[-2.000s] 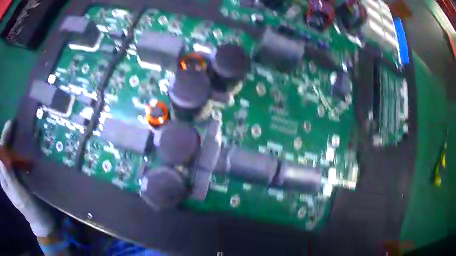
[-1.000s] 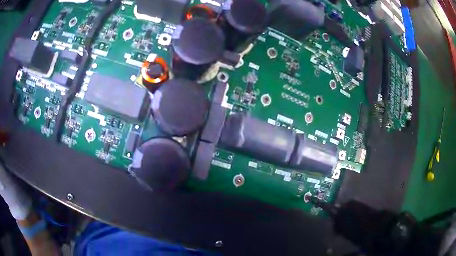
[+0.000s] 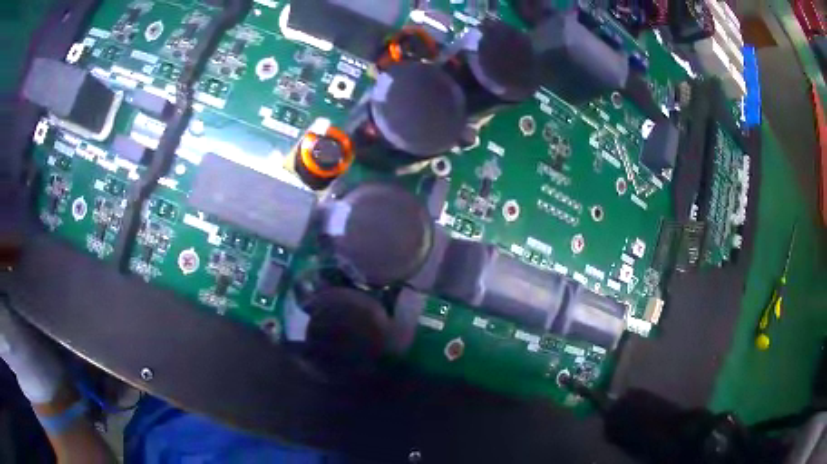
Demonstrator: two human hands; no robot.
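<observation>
A green circuit board [image 3: 508, 172] lies component side up in a dark solder pallet [image 3: 227, 367]. Large dark round capacitors [image 3: 381, 234], copper-orange toroids [image 3: 324, 157] and grey blocks [image 3: 254, 199] stand on it. A black electric screwdriver [image 3: 653, 421] comes in from the lower right, its bit at a screw point near the board's lower right corner. My right hand [image 3: 810, 446] is mostly cut off at the lower right edge, by the driver; its grip does not show. My left hand [image 3: 29, 358], white gloved, is at the pallet's lower left edge, its fingers hidden.
A yellow-handled tool [image 3: 771, 317] lies on the green mat [image 3: 739, 367] right of the pallet. A smaller green board [image 3: 725, 195] sits in the pallet's right side. Red edges show at the upper right. Blue clothing [image 3: 199, 439] is below the pallet.
The board and pallet have shifted slightly right and down in the view since a second ago. The screwdriver, absent two seconds ago, stays at the lower right screw point.
</observation>
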